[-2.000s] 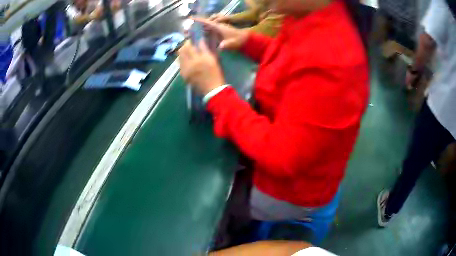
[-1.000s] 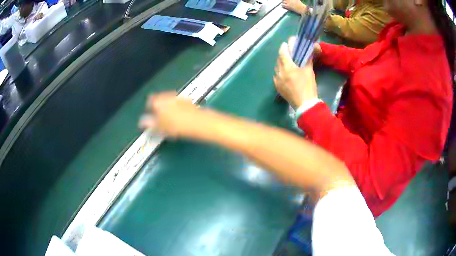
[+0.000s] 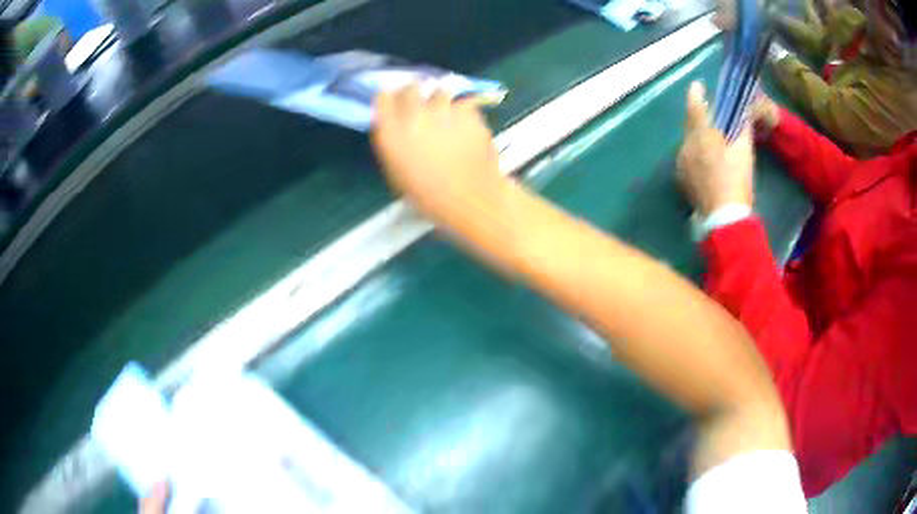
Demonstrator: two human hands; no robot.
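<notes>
My right hand [image 3: 434, 141] reaches over the belt with its fingers on the near right end of a light-blue carton blank [image 3: 292, 80], which is blurred and shows a darker panel. My left hand [image 3: 154, 498] is mostly cut off by the bottom edge. One fingertip shows against a white carton blank [image 3: 251, 452] at the lower left, held above the worktop and rail. The white blank is overexposed, with a pale blue flap at its left; how many layers it has is hidden.
The dark green belt [image 3: 201, 221] curves beyond the scuffed white rail [image 3: 312, 281]; the glossy green worktop [image 3: 483, 371] is on my side. Another blank [image 3: 631, 12] lies farther up the belt. A neighbour in red [image 3: 835, 321] holds a stack of blanks [image 3: 739, 70] close to my right arm.
My right hand has moved from the rail up and right onto a blue blank. The white blank at lower left has risen further into view, now with a fingertip on it. The view has shifted left.
</notes>
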